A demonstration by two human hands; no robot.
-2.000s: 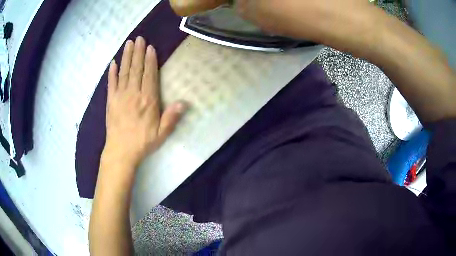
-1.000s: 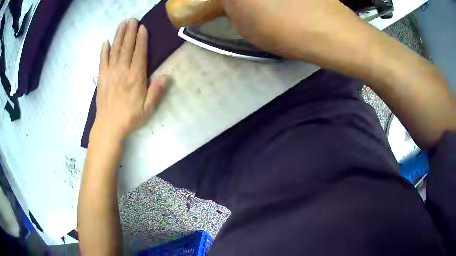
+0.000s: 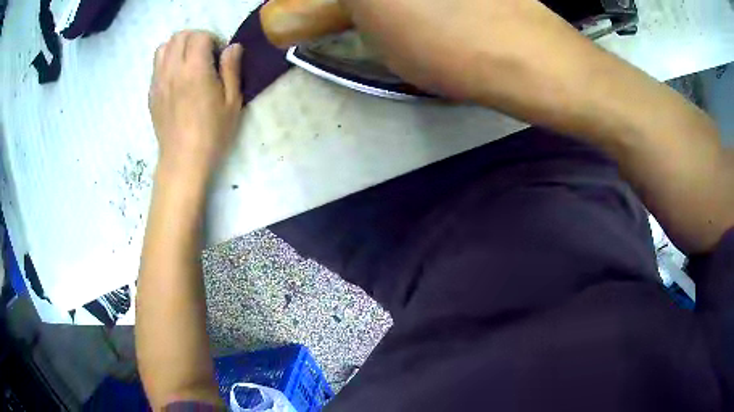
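A dark purple-black curved cloth piece (image 3: 259, 68) lies on the off-white pressing cover at top centre. My left hand (image 3: 191, 92) is over its left end, slightly blurred, with bent fingers and the thumb drawn in on the cloth; the fingertips' exact hold is hard to see. My right hand (image 3: 402, 32), cut by the top edge, is closed around the orange-brown handle (image 3: 306, 19) of a steam iron (image 3: 346, 60). The iron's white-rimmed tip rests at the cloth's right side. The iron hides the rest of the cloth.
Another dark piece (image 3: 95, 16) and a thin black strip (image 3: 50, 48) lie at upper left. The pressing table's cover (image 3: 322, 153) ends in front of my dark clothing. Below are speckled floor and a blue crate (image 3: 270, 366) with a white bag. A dark metal part (image 3: 616, 16) is at upper right.
My view has shifted, so the table's near edge sits higher. My left hand has gone from flat with spread fingers to bent and drawn in. The cloth's lower-left end no longer shows below it.
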